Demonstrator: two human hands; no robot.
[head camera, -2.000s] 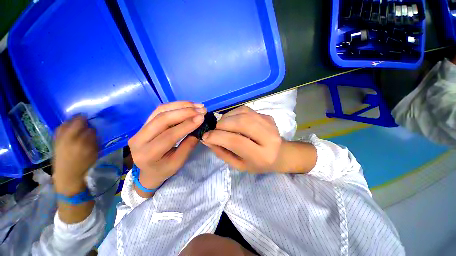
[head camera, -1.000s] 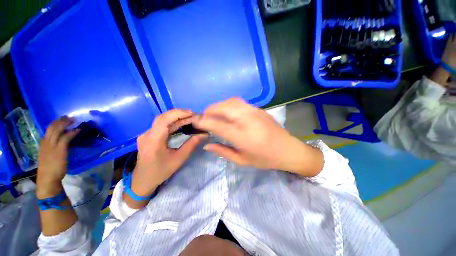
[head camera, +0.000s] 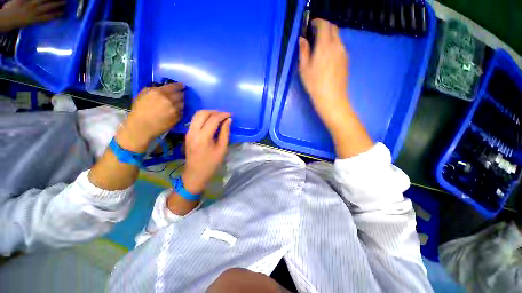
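Observation:
My right hand (head camera: 326, 71) reaches into the right blue tray (head camera: 366, 86). Its thumb and fingers are around a black unit (head camera: 311, 35) at the left end of a row of black units (head camera: 372, 14) along the tray's far edge. My left hand (head camera: 205, 146), with a blue band on the wrist, is over the near edge of the left blue tray (head camera: 212, 43). A small dark piece (head camera: 220, 129) shows between its thumb and fingers, mostly hidden by them.
Another person's hand (head camera: 157, 111) is at the left tray's near left corner, by a dark part. Clear boxes of green pieces stand left (head camera: 114, 60) and right (head camera: 458, 63). A packed blue tray (head camera: 486, 154) is at far right. Another hand (head camera: 31, 12) shows at top left.
The view has swung right. My hands have parted: my right hand has gone from the lap side to the right tray's far row, and my left hand is at the left tray's near edge.

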